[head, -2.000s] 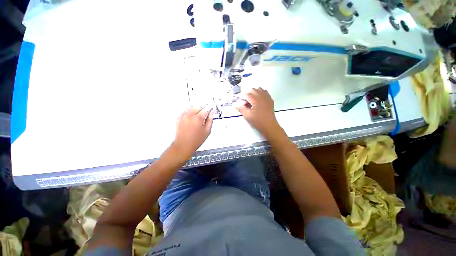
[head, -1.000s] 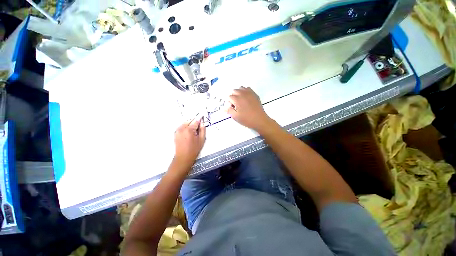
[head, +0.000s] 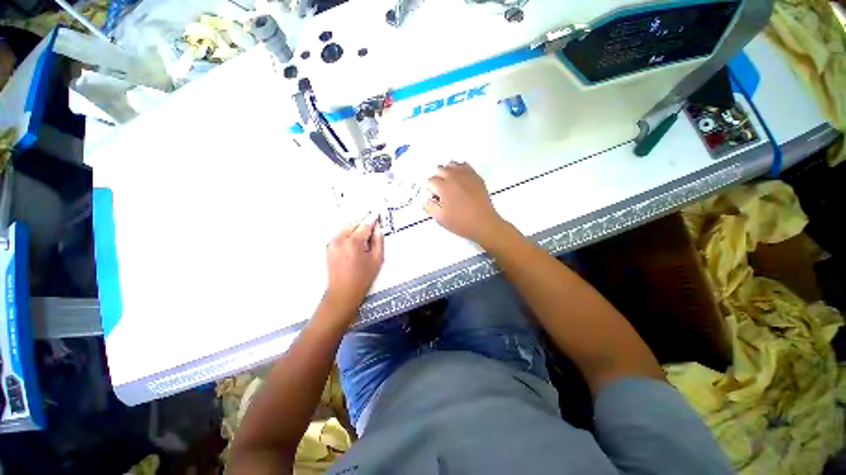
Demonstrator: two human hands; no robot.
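The white sewing machine head (head: 455, 102) with a blue stripe and "JACK" lies across the table. Its needle end (head: 376, 160) is above a glaring, overexposed bed. My left hand (head: 355, 255) rests at the bed's front, left of the needle area, fingertips together at a small silvery metal piece (head: 386, 221). My right hand (head: 459, 199) is right of the needle area, fingers curled, fingertips at the bed. Glare hides the needle plate, and I cannot tell whether either hand grips anything.
A green-handled screwdriver (head: 657, 135) lies beside the parts tray (head: 723, 126) at the right. The control panel (head: 649, 42) is lit on the machine's right end. A ruler strip (head: 557, 239) runs along the table front. Yellow fabric (head: 779, 315) is heaped below right. Another blue-edged table stands left.
The view has swung from two seconds ago, so the machine now slants. Both hands stay by the needle area. Over the last second they have barely moved.
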